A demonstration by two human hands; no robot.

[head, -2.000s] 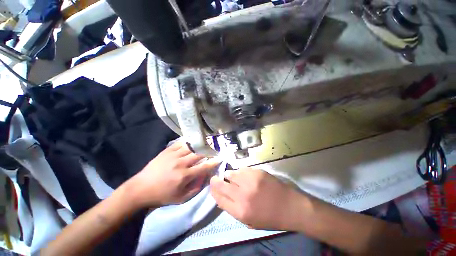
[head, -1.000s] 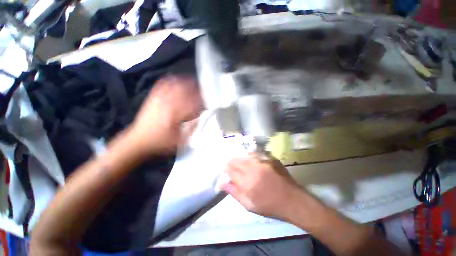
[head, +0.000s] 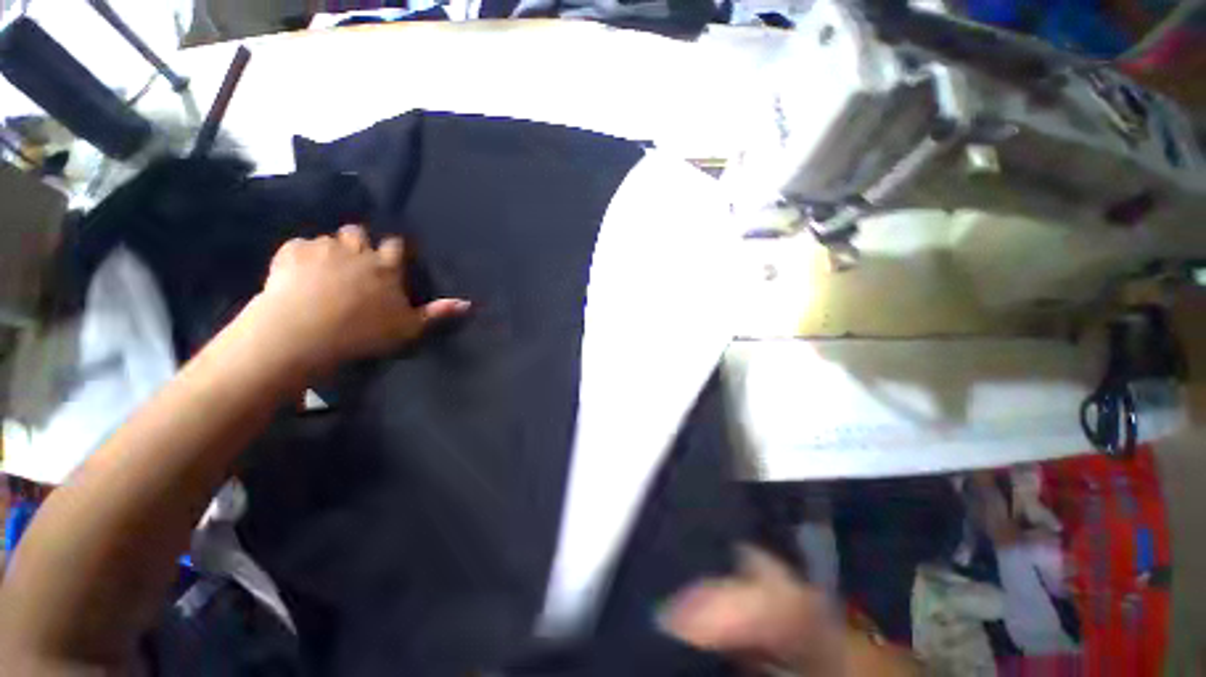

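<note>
Black fabric panels point(head: 489, 437) lie spread left of the machine and hang over the table's front edge. A curved white panel point(head: 635, 344) lies between black areas, wide near the needle and narrowing toward the wearer. My left hand point(head: 347, 298) rests on the black fabric at left, thumb apart from the bent fingers, with no clear grip on the cloth. My right hand point(head: 761, 619) is blurred at the bottom, over the black fabric's lower right edge; its grip is unclear. The presser foot area point(head: 833, 238) of the sewing machine point(head: 913, 132) is right of the white panel's upper end.
Black-handled scissors point(head: 1111, 413) lie at the table's right end. A red plastic basket point(head: 1104, 569) with scraps point(head: 952, 608) stands below the table at right. More dark and white cloth lies at far left, near a black bar-shaped part point(head: 73, 86).
Both hands have left the needle area: my left hand moved left, my right hand down toward the wearer. The black and white fabric now lies spread flatter. The view has shifted left.
</note>
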